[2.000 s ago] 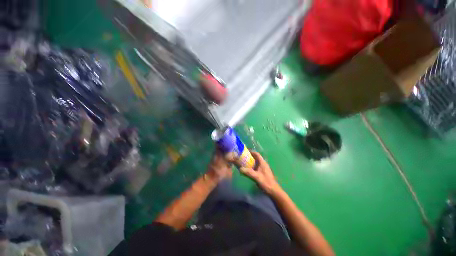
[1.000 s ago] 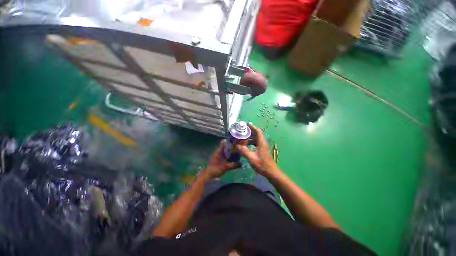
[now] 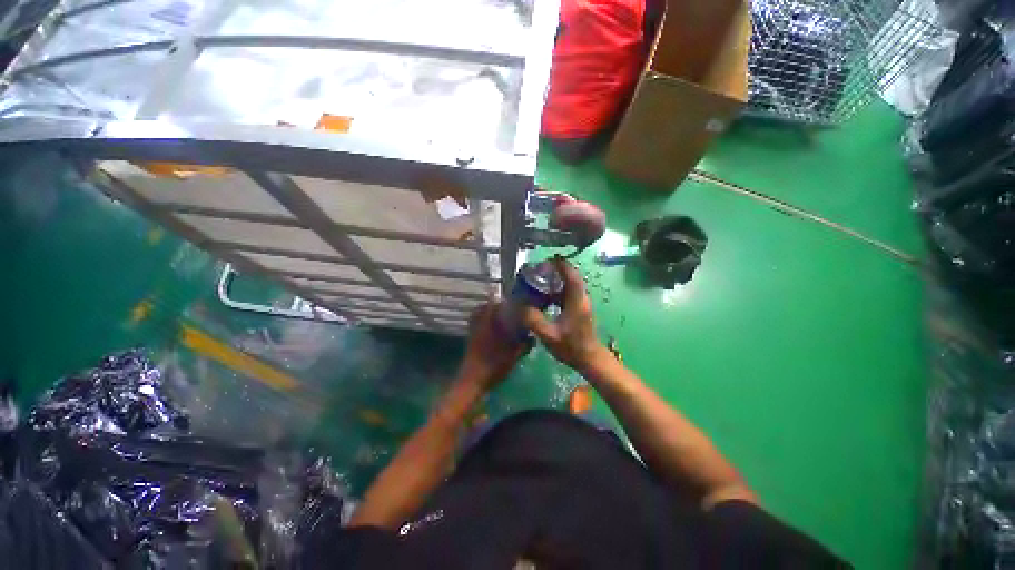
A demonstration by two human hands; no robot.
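Observation:
A dark blue spray can with a pale metal top is held upright between both hands in front of my body. My left hand grips its left and lower side. My right hand wraps round its right side, fingers near the top. A dull red caster sits in its grey fork at the corner of the tipped trolley, just beyond the can. Small metal bits lie on the green floor right of the caster.
A dark bag and a small light-blue tube lie right of the caster. Beyond are a red bag, a cardboard box and a wire basket. Black plastic-wrapped bundles lie at lower left.
My view has swung, so the trolley's barred side now fills the upper left. The can has gone from tilted to upright, still in both hands, and is now close beside the caster.

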